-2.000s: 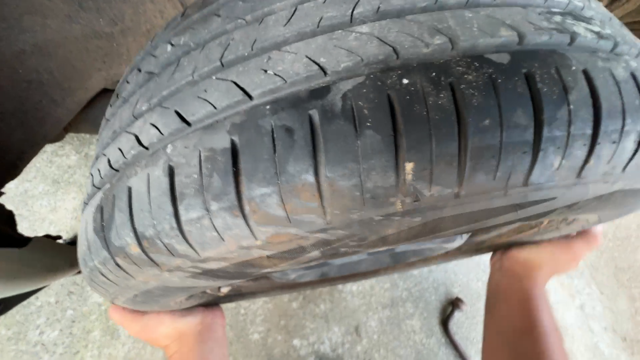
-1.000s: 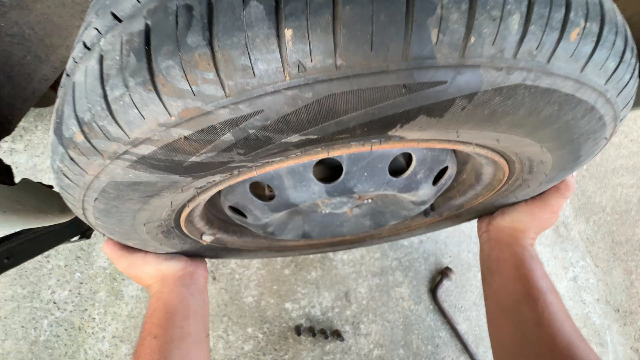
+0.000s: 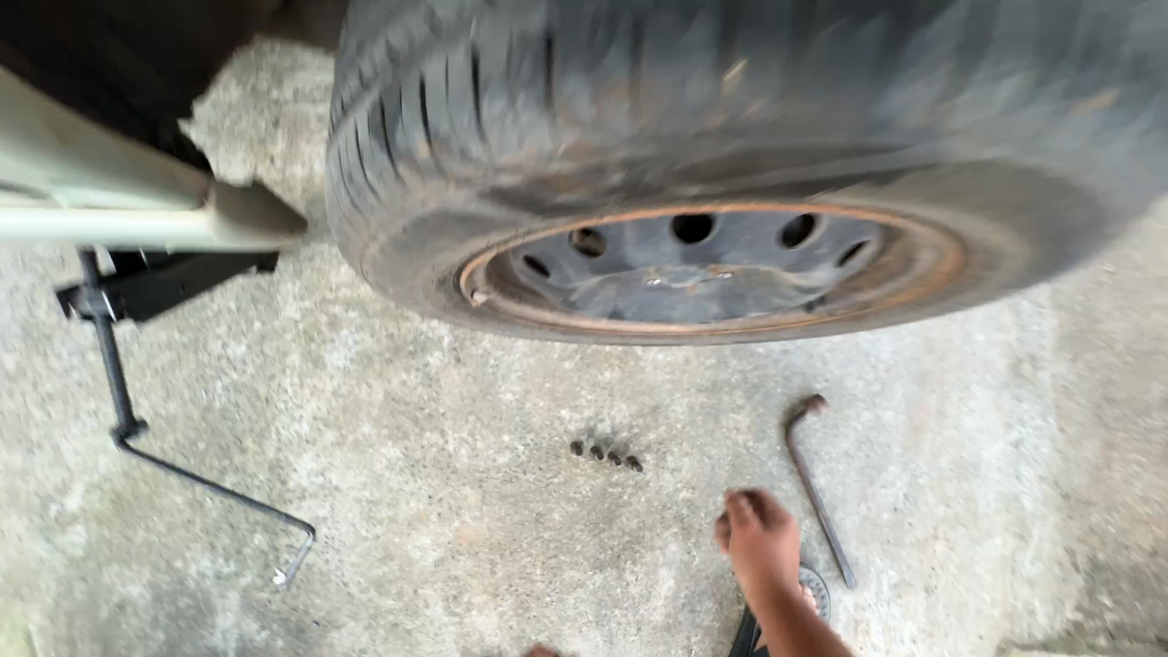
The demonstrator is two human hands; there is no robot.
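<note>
A car wheel with a worn black tyre [image 3: 438,219] and a rusty-edged steel rim [image 3: 693,283] fills the upper right. Below it, several lug nuts [image 3: 607,455] lie in a short row on the concrete. My right hand [image 3: 757,529] is over the floor to the right of the nuts, blurred, its fingers curled, with nothing seen in them. It touches neither wheel nor nuts. Beside it lies a bent, rusty lug wrench [image 3: 815,488]. My left hand cannot be made out; a small patch of skin at the bottom edge is too cut off to identify.
At left, a black jack [image 3: 169,283] stands under the car's pale sill [image 3: 119,205], its cranked handle [image 3: 224,491] reaching down and right over the concrete floor [image 3: 438,547]. A foot in a dark sandal [image 3: 815,589] is partly hidden behind my right forearm.
Both hands have left the tyre's lower edge. My right hand is now lower, near the lug wrench, and my left hand is out of clear sight. The view has shifted, showing the jack and its handle.
</note>
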